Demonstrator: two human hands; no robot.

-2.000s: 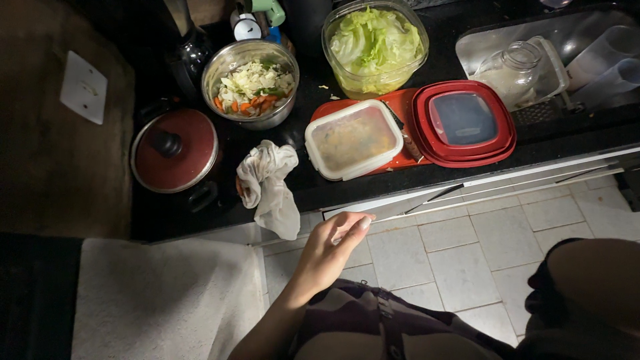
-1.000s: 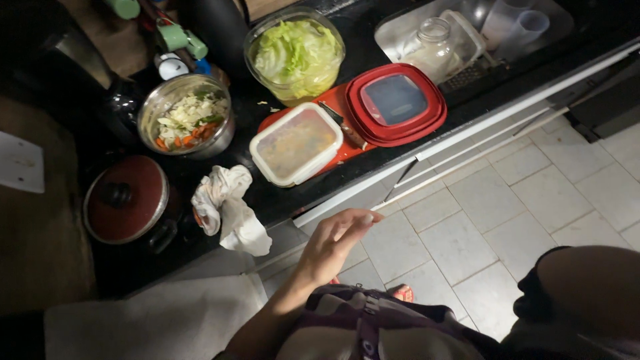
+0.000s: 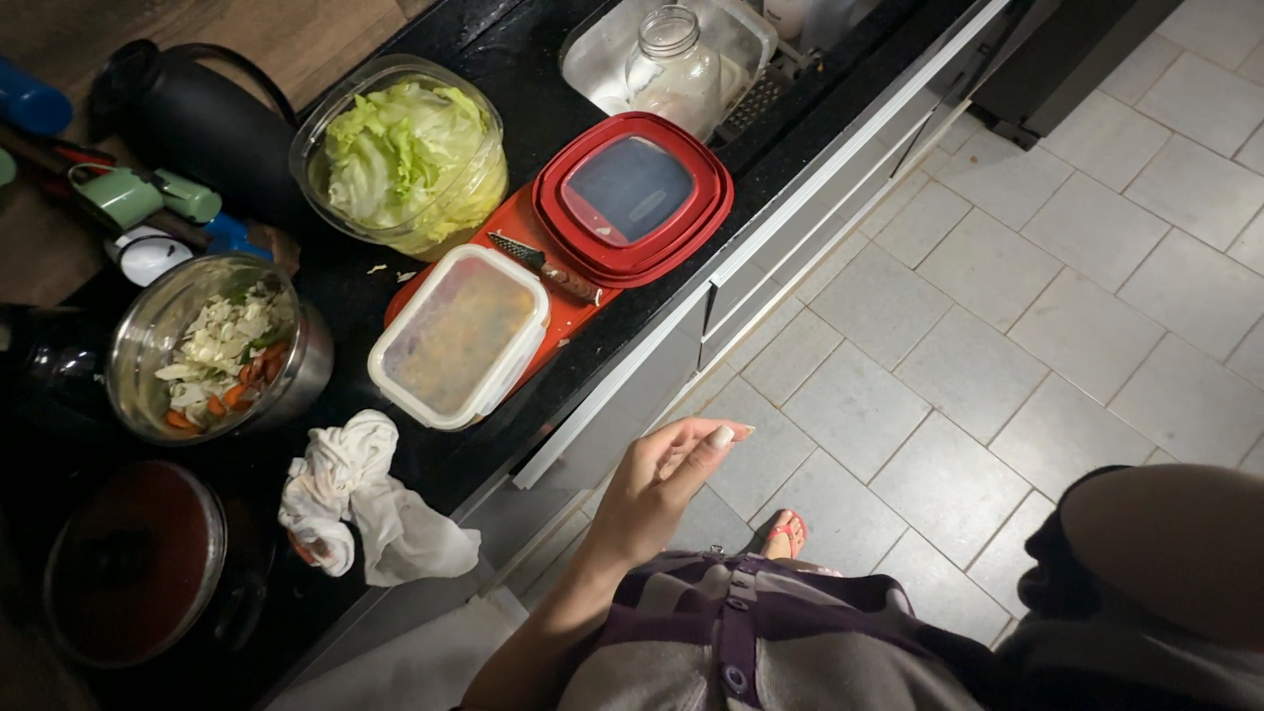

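Observation:
My left hand [image 3: 657, 484] is raised in front of my torso, over the floor beside the counter edge, fingers bent and nothing seen in it. My right hand is out of view. Nearest on the counter are a crumpled white cloth [image 3: 370, 504] and a glass container with a white-rimmed lid [image 3: 459, 341]. That container rests on a red cutting board [image 3: 553, 341], with a knife [image 3: 546, 269] lying beside it and stacked red lids [image 3: 634, 197] at the board's far end. Behind stands a clear bowl of lettuce [image 3: 410, 158]. A metal pot [image 3: 316, 351] holds shredded vegetables and carrot pieces.
A red-lidded pot [image 3: 138, 563] sits at the near left end. A black thermos jug [image 3: 197, 138] and green mugs [image 3: 118, 197] stand along the wall. A glass jar [image 3: 676, 74] is in the sink [image 3: 588, 59]. Tiled floor [image 3: 859, 316] lies right of the cabinets.
The view has turned and shifted right, showing more floor and a foot in a red flip-flop. My left hand stays raised in much the same pose. The counter items look unmoved.

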